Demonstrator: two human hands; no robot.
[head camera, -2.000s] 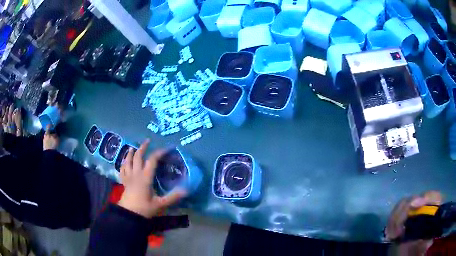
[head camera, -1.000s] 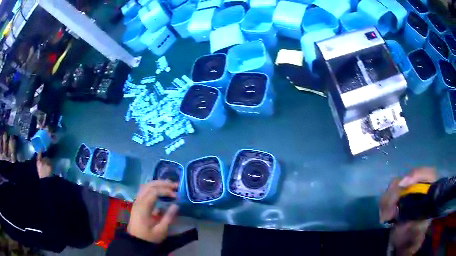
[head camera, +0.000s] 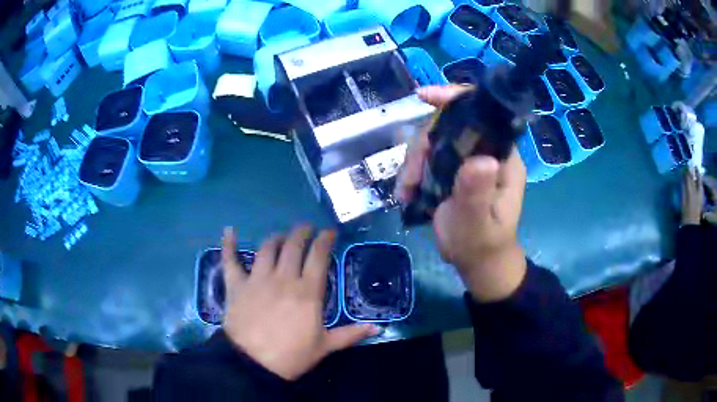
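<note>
Light-blue speaker housings with black drivers stand in a row at the mat's front edge; the rightmost housing (head camera: 378,281) shows fully and the left one (head camera: 211,284) is partly covered. My left hand (head camera: 283,302) lies over the row, fingers spread, holding nothing that I can see, and hides the housings beneath it. My right hand (head camera: 479,188) grips the black electric screwdriver (head camera: 472,129) above the mat, beside the screw feeder (head camera: 358,118). The screwdriver's tip is near the feeder's pick-up plate; whether it touches or bears a screw I cannot tell.
Empty blue housings (head camera: 149,63) are heaped at the back. Three housings with drivers (head camera: 173,141) and a pile of small blue parts (head camera: 55,180) stand left. More fitted housings (head camera: 548,137) are behind my right hand. Another person's arm (head camera: 684,259) is at the right edge.
The view has swung right. My left hand has moved from the row's left end to spread over the housings. My right hand has lifted the screwdriver from the lower right to beside the feeder.
</note>
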